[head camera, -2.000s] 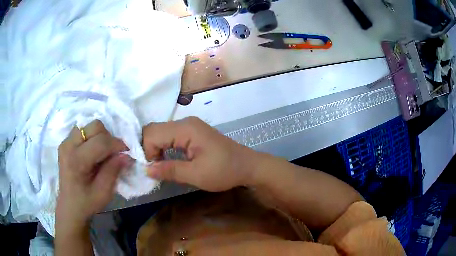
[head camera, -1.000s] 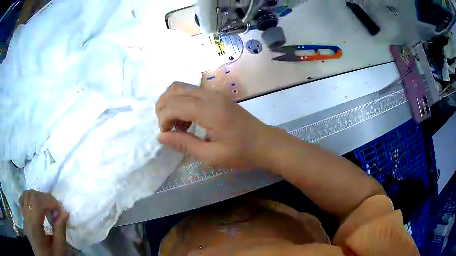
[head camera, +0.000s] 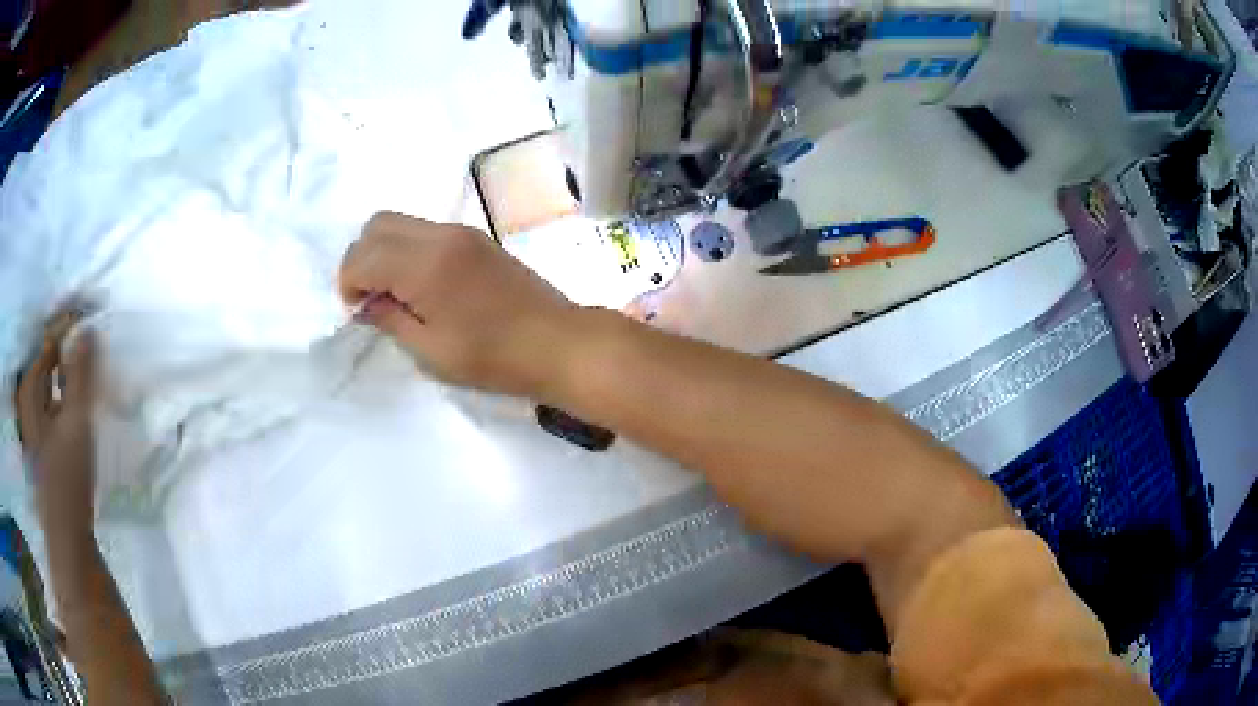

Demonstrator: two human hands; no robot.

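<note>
The white garment lies in a large heap over the left of the table, left of the sewing machine. My right hand is at the garment's right part with its fingers closed on the cloth. My left hand is at the far left edge of the garment, blurred, and its fingertips are hard to see; whether it grips cloth is unclear. The sewing machine stands upper centre, its needle area beside the plate marks. The thread snips lie right of the needle area.
A grey knob-like part sits beside the needle. A black-handled tool lies behind the snips. A pink-mauve smartphone is at the right table end. A ruler strip runs along the front edge. A blue crate stands lower right. A dark rounded piece lies under my right forearm.
The garment has moved from the front edge back and left, uncovering the front table. My left hand has risen along the left side; my right hand has shifted left. More of the machine shows.
</note>
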